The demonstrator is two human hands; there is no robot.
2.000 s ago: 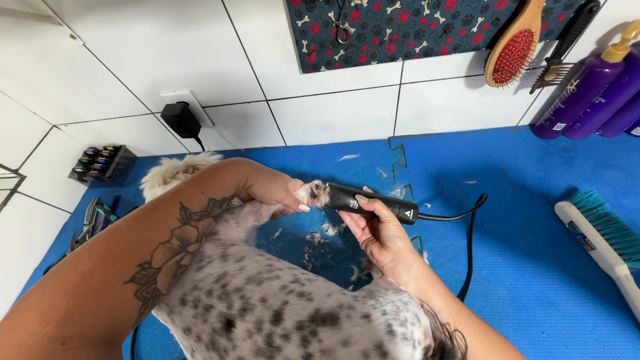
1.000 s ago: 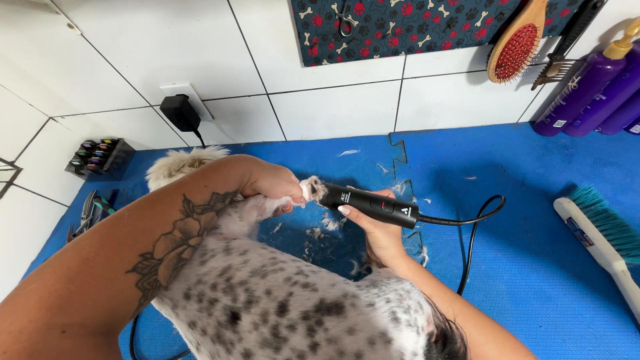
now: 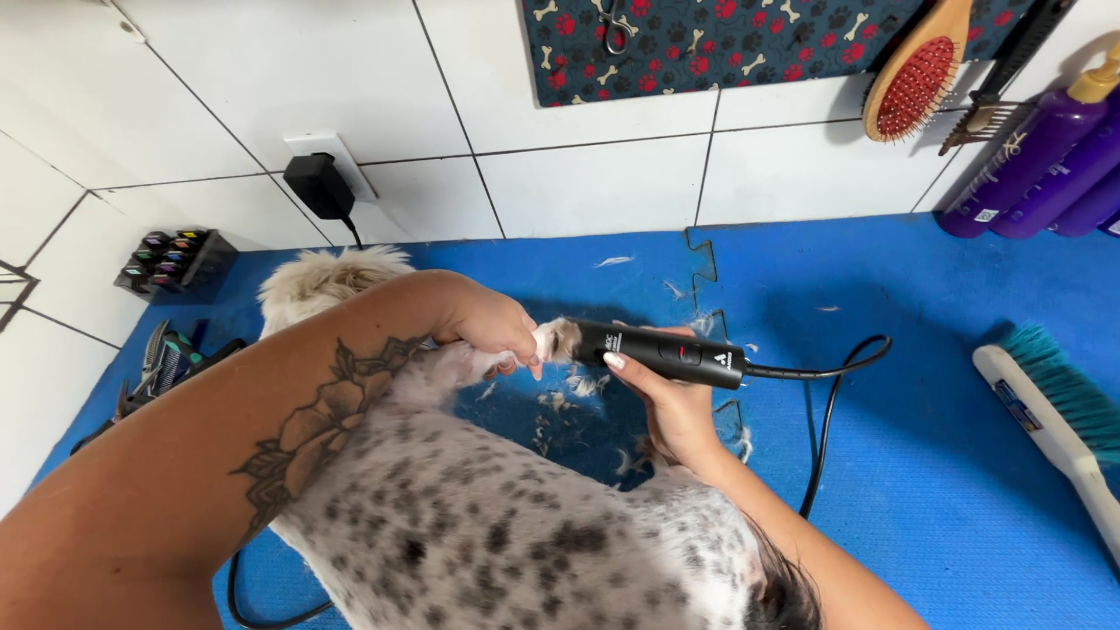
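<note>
A closely clipped white dog with dark spots (image 3: 490,525) is on the blue mat, its fluffy head (image 3: 332,278) partly behind my left forearm. My left hand (image 3: 494,325) grips the dog's front leg near the paw (image 3: 560,337). In my right hand (image 3: 674,398) is a black corded electric clipper (image 3: 661,352), thumb on its near side and fingers mostly hidden behind it. The clipper's blade end is at the paw; the fur there hides the blade. Loose hair tufts (image 3: 586,383) lie on the mat below.
Blue interlocking mat (image 3: 919,455); white-handled brush with teal bristles (image 3: 1059,402) at right; clipper cord (image 3: 822,455); purple bottles (image 3: 1024,162) at the back right; pin brush (image 3: 919,83) and dematting rake (image 3: 989,122) hanging; black rack (image 3: 179,267) and grooming tools (image 3: 166,359) at left; plugged black adapter (image 3: 320,185).
Both hands keep their hold on the leg and the clipper. My right hand's fingers, seen along the clipper two seconds ago, are now mostly behind it.
</note>
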